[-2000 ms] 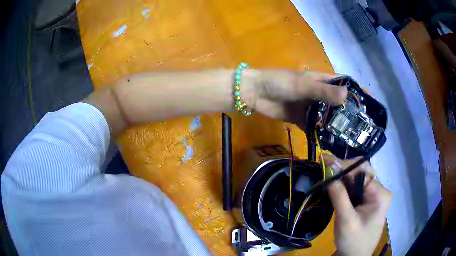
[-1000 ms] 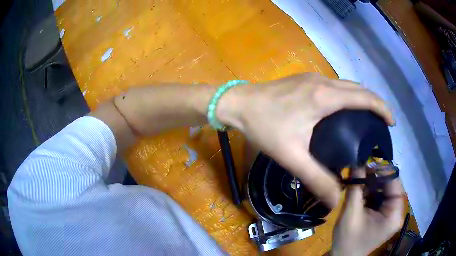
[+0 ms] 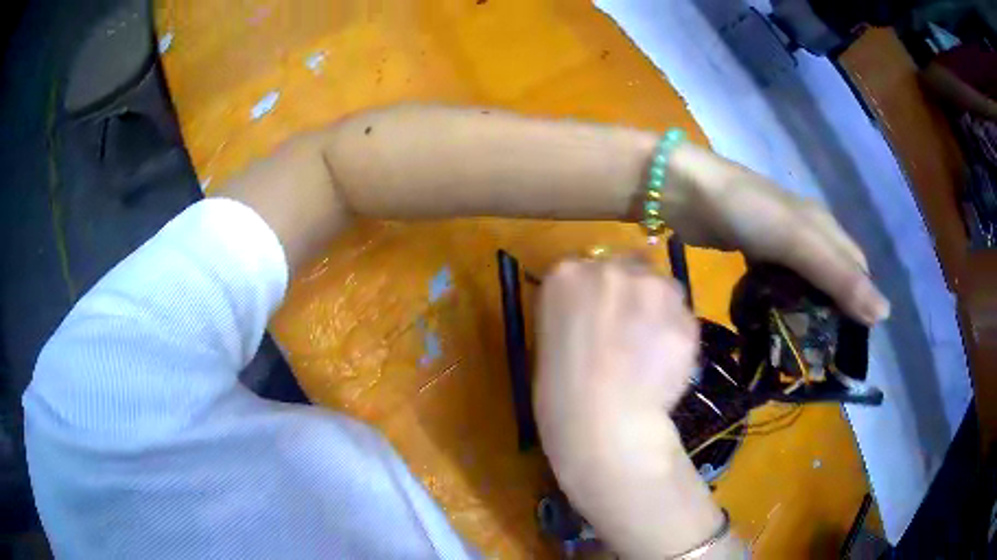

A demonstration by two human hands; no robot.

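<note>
My left hand [image 3: 782,224], with a green bead bracelet, is shut on the black camera head [image 3: 798,328] at the right. The head's open side shows a board and thin yellow wires. A black cable or strip [image 3: 831,392] sticks out to the right below it. My right hand [image 3: 618,361] is blurred, fingers curled, over the black base housing [image 3: 716,421] and hides much of it; whether it holds anything cannot be told. Yellow wires [image 3: 749,427] run between base and head. One black antenna [image 3: 517,350] stands left of my right hand, another [image 3: 680,268] behind it.
The orange tabletop [image 3: 383,273] is scratched and worn. Dark and metal parts, possibly the bracket [image 3: 563,523], show below my right hand. A white strip [image 3: 809,142] runs along the right. A thin dark rod [image 3: 858,525] lies at the lower right. Part of a person shows at the top right.
My left hand has turned the head so its open side shows again. My right hand has left the head and moved left over the base.
</note>
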